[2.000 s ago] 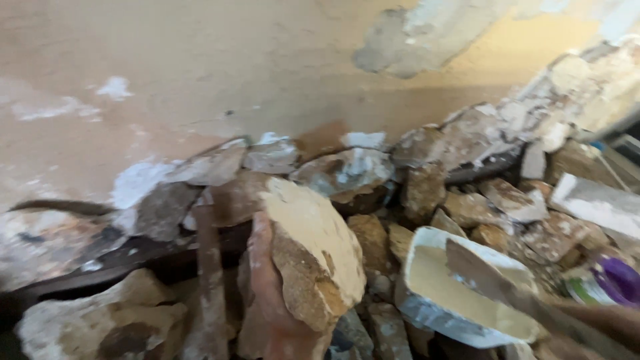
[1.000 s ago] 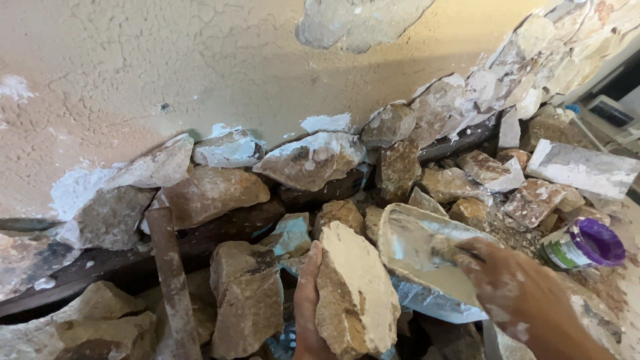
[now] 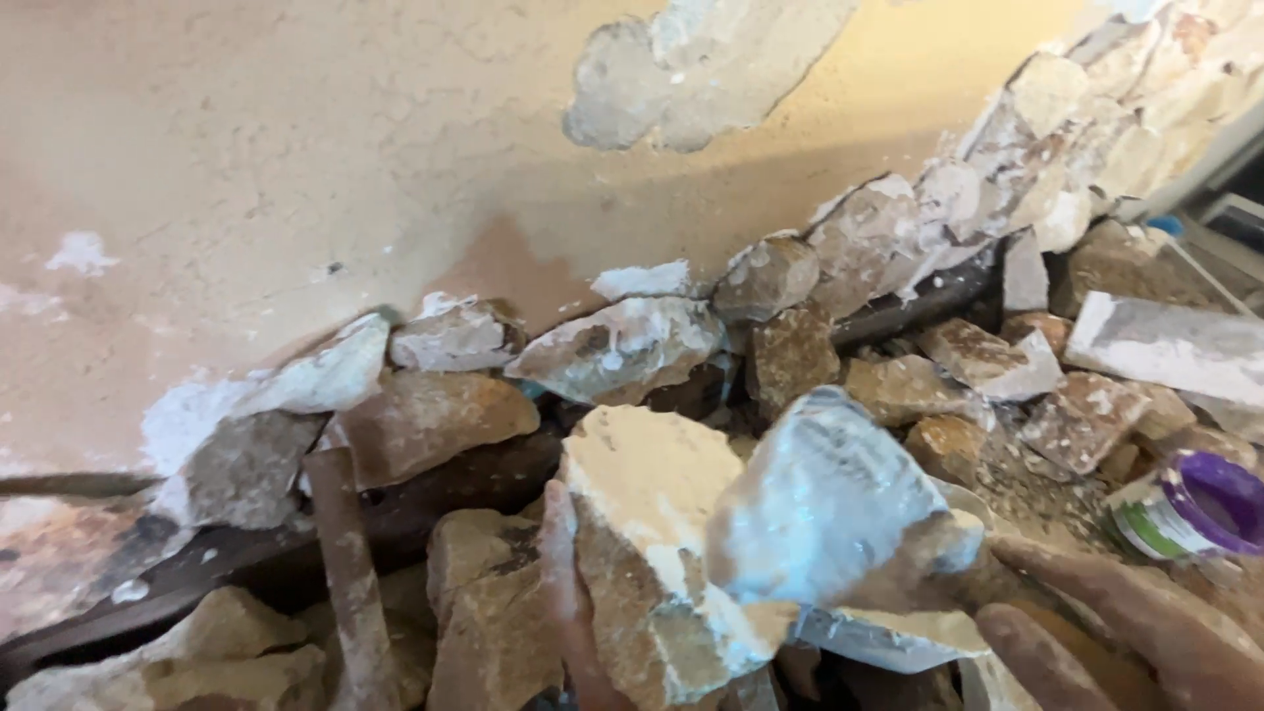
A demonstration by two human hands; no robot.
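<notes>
My left hand (image 3: 571,592) grips the left side of a rough stone (image 3: 617,563) whose upper face carries cream-coloured paste. Against the stone's right side is a broad tool blade (image 3: 825,504) coated in wet, bluish-white paste. My right hand (image 3: 1096,622), blurred at the lower right, holds this tool; its handle is mostly hidden. Partly covered by the blade, a plastic tub (image 3: 889,637) with paste on its rim sits among the stones.
Stones (image 3: 622,346) line the foot of the plastered wall (image 3: 395,168). A wooden handle (image 3: 351,573) stands at the left among loose rocks. At the right are a purple-rimmed container (image 3: 1195,504) and a white-coated block (image 3: 1165,341). A dark gap runs along the wall base.
The tool in my right hand was inside the tub in the earlier frames and is now against the stone. My left hand still holds the stone, which now bears wet paste lower on its right side.
</notes>
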